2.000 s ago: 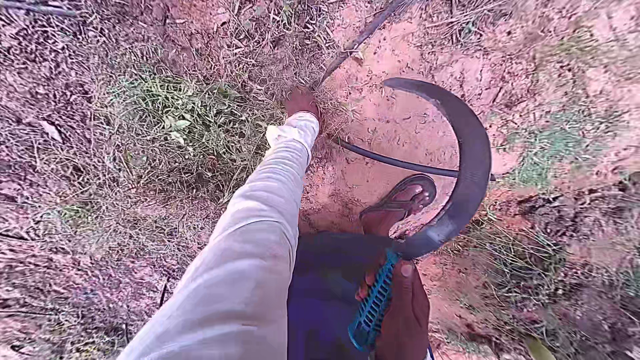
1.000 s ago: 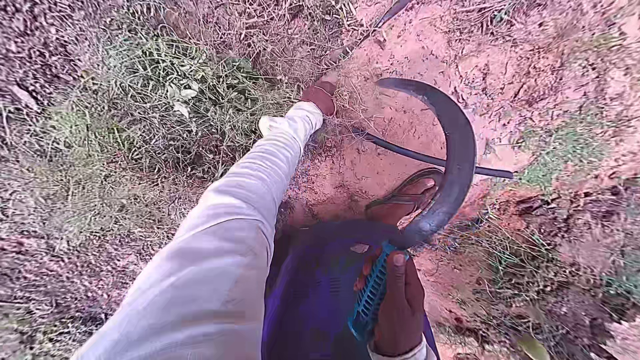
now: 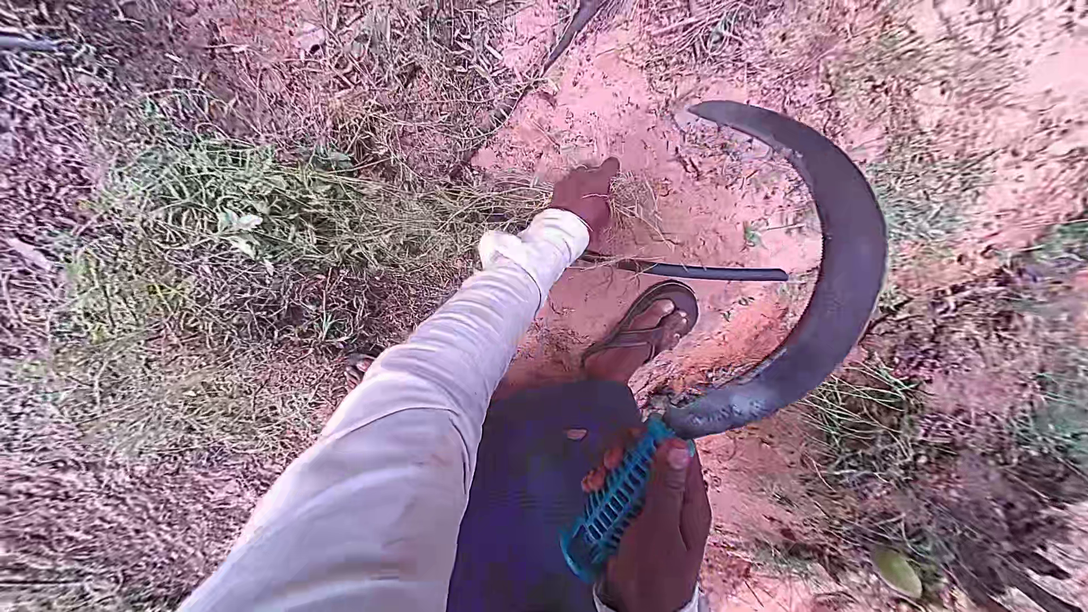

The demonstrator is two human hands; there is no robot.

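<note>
My right hand (image 3: 659, 518) is closed around the teal ribbed handle (image 3: 616, 501) of a sickle at the lower middle. The sickle's dark curved blade (image 3: 846, 246) arcs up and round to the left, its tip above the bare soil. My left hand (image 3: 588, 194), at the end of a white sleeve, is closed on a bundle of dry grass stems (image 3: 518, 197), whose ends stick out past the fingers on the right. The stems run left towards a green grass clump (image 3: 280, 200). A dark pipe (image 3: 714, 272) lies on the soil just below this hand.
My foot in a dark flip-flop (image 3: 650, 327) stands on reddish soil (image 3: 620, 102) below the pipe. Part of my other foot (image 3: 359, 367) shows left of the sleeve. Dry grass covers the left side. More grass tufts (image 3: 867, 416) grow at the right, beside a yellowish leaf (image 3: 897, 571).
My left hand has moved to the right across the soil and now shows stems in its fingers. The sickle stays in my right hand, held much as before.
</note>
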